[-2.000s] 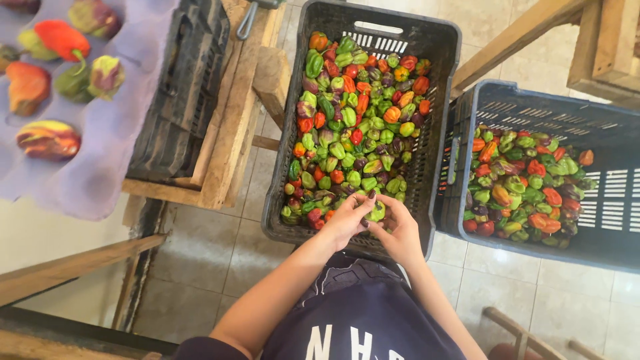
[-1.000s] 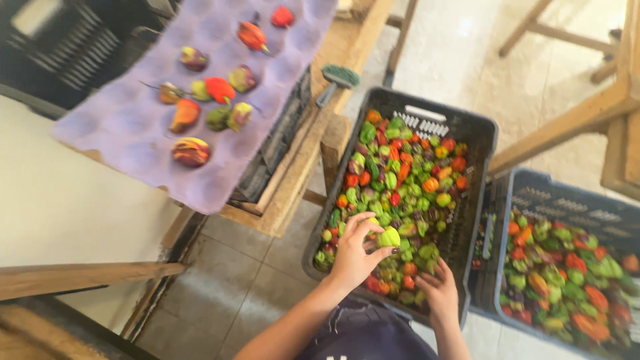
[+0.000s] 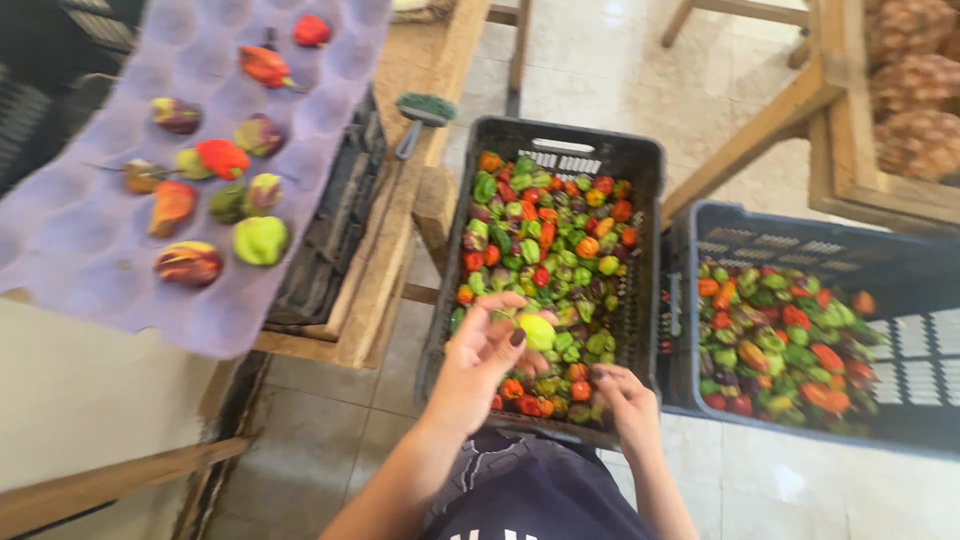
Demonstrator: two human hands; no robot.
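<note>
My left hand (image 3: 480, 360) holds a yellow-green chili pepper (image 3: 537, 331) between thumb and fingers, over the near part of a black plastic crate (image 3: 654, 172). Mixed green, red, orange and purple peppers (image 3: 555, 259) fill the crate's bottom. Low at its near right side is my right hand (image 3: 624, 401), fingertips by the peppers; whether it grips one is not clear. On a purple molded egg tray (image 3: 97, 217) at the left lie several peppers, among them a light green one (image 3: 260, 241) and a red and yellow striped one (image 3: 188, 264).
A second dark crate (image 3: 750, 217) with mixed peppers stands to the right. The egg tray rests above a black crate (image 3: 330, 232) on a wooden table (image 3: 360, 330), where a green-bristled brush (image 3: 426, 109) lies. Net bags of produce (image 3: 916, 90) sit on a wooden stand (image 3: 847, 150) at upper right.
Both hands were together over the crate's near end two seconds ago; now they are apart. A light green pepper lies on the egg tray where earlier frames show none. The view has swung left.
</note>
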